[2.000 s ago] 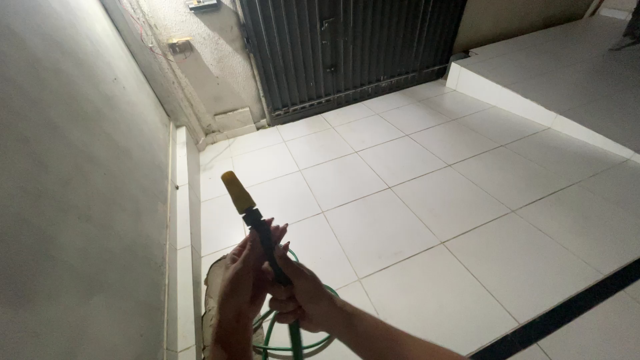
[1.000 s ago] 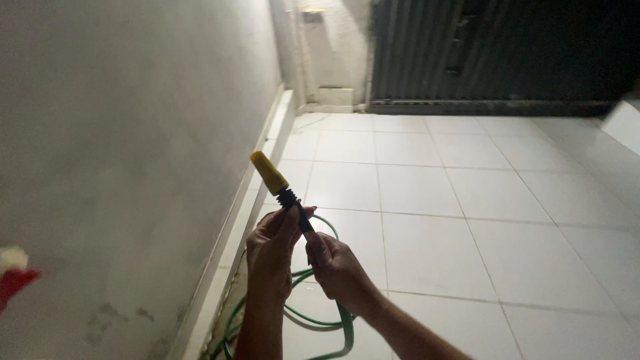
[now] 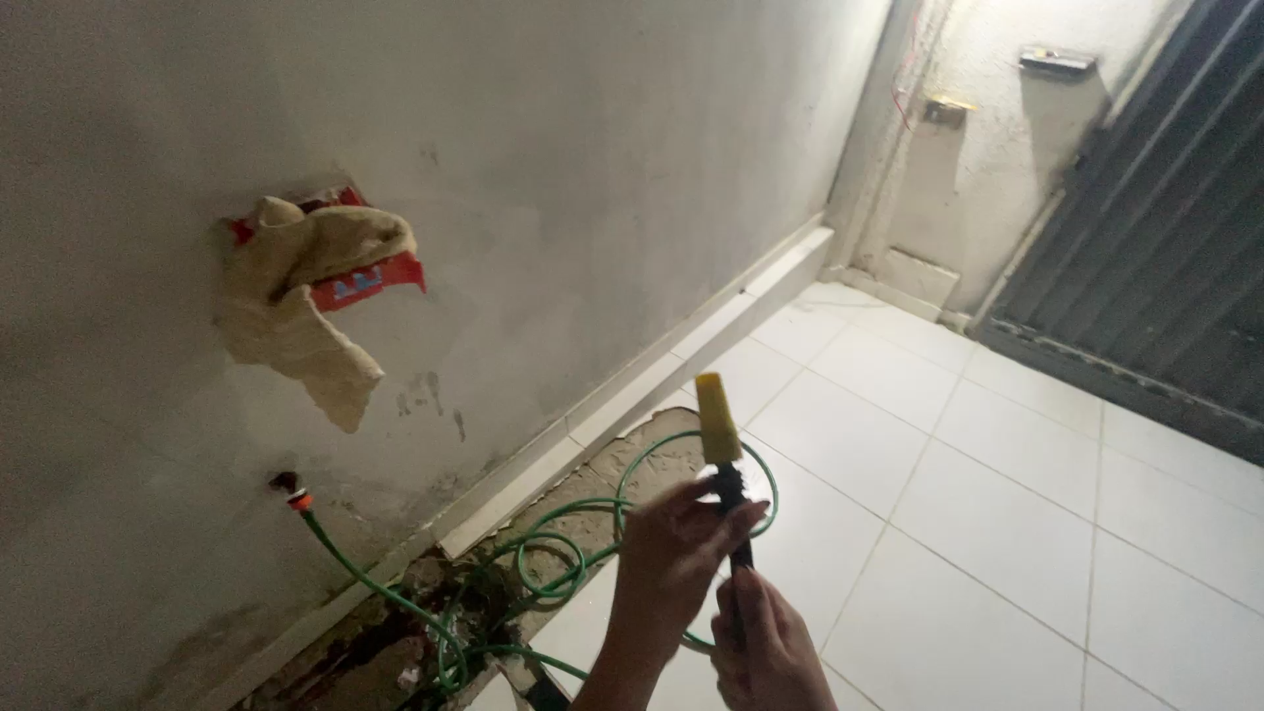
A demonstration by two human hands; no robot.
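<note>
Both hands are on a hose nozzle with a yellow tip (image 3: pixel 719 420) and a black ribbed body, its tip pointing up. My left hand (image 3: pixel 681 543) has its fingers closed around the black part just below the yellow tip. Lower down, my right hand (image 3: pixel 765 637) grips the dark handle or hose end. A green garden hose (image 3: pixel 558 583) lies in loops on the floor behind my hands. One end of it joins an orange connector (image 3: pixel 299 501) at an outlet in the wall.
A beige cloth (image 3: pixel 306 286) with red packaging (image 3: pixel 367 281) sticks out of the grey wall (image 3: pixel 553 197) at left. Broken, dirty ground (image 3: pixel 385 632) runs along the wall base beside white floor tiles (image 3: pixel 948 563). A dark ribbed metal gate (image 3: pixel 1175 237) stands at right.
The view has swung left, bringing the wall, cloth and hose connection into sight. Both hands still hold the nozzle, which now points more nearly straight up than one second ago.
</note>
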